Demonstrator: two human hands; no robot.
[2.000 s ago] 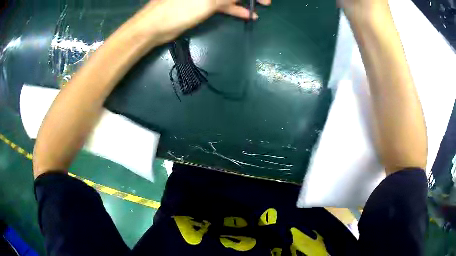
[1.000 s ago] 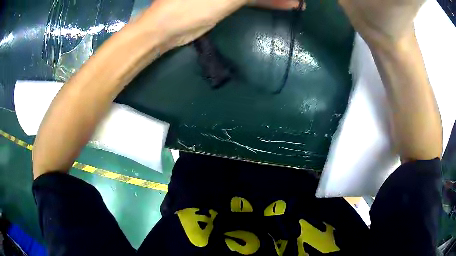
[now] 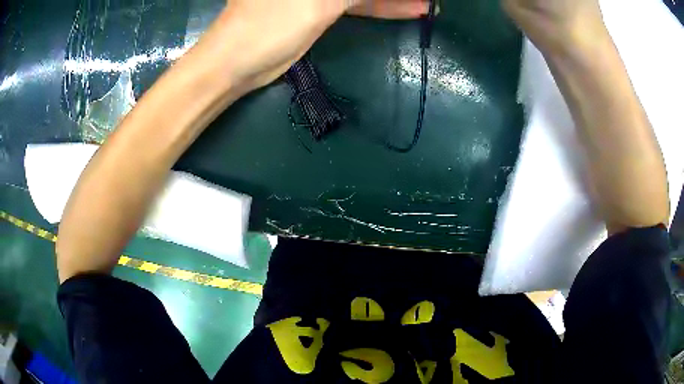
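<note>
A black cord bundle lies on the dark green mat, below my left wrist. A loose black DC cord curves up from the mat to the fingers of my left hand at the top edge. My left hand is partly cut off by the frame and its fingers are at the cord's upper end. My right hand is also at the top edge, right of the cord, with its fingers out of the picture. What it holds cannot be seen.
A large white foam sheet lies under my right forearm. A white foam pad lies at the left table edge under my left forearm. Clear film is stuck at the upper left. The green floor has a yellow line.
Since the earliest frame, the cord's upper end and my left fingers have shifted right in view. The bundle also appears slightly further right. Against one second ago, the cord hangs lower and more still.
</note>
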